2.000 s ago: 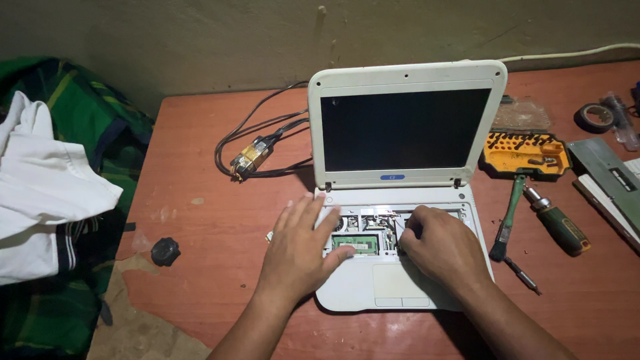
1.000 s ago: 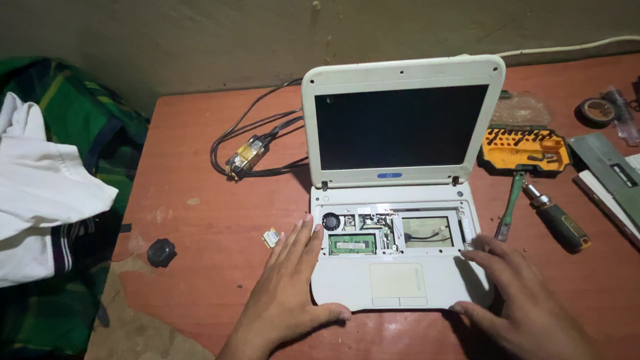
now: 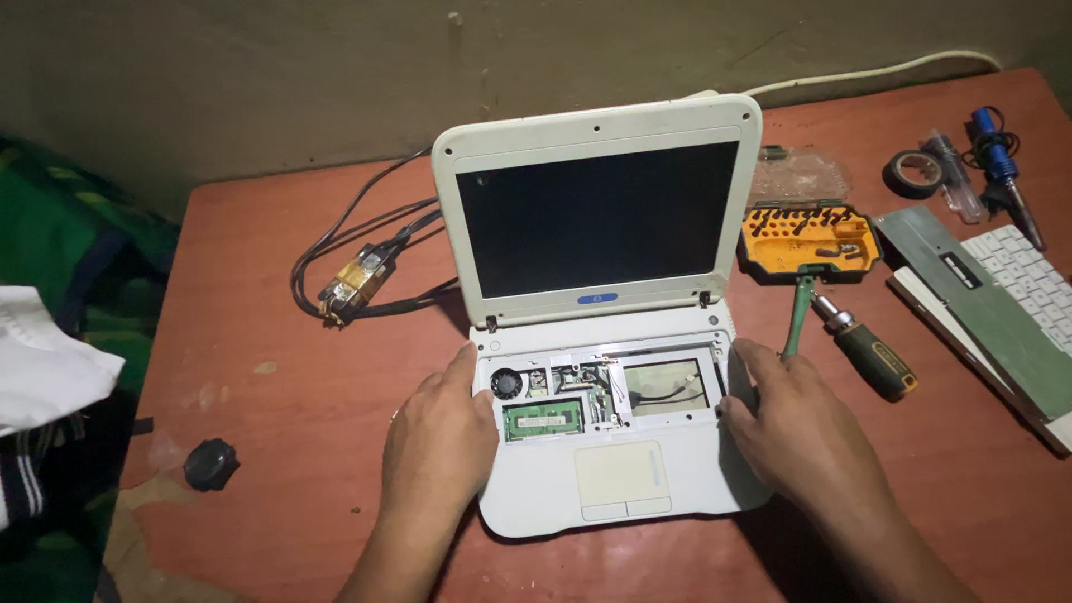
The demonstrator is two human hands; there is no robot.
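A white laptop (image 3: 536, 502) stands with its lid up and its screen (image 3: 599, 219) dark. Its keyboard opening is uncovered, showing a small round fan (image 3: 506, 383), a green memory module (image 3: 543, 420) and a bay with a thin black cable (image 3: 662, 398). My left hand (image 3: 442, 435) grips the left side of the laptop's base. On the right side, my right hand (image 3: 783, 419) holds the base's edge, fingers along it and thumb near the bay. The touchpad (image 3: 620, 476) lies between my hands.
Right of the laptop lie an orange bit case (image 3: 808, 243), a green pry tool (image 3: 798, 318), a ratchet screwdriver (image 3: 867, 347), a removed white keyboard (image 3: 1026, 280), black tape (image 3: 914, 174) and a blue soldering iron (image 3: 995, 151). A taped adapter with cables (image 3: 360, 280) and a black knob (image 3: 211, 465) lie left.
My right hand has left the laptop's inner opening and moved to the base's right edge. My left hand has shifted from the palm rest and opening to the left edge.
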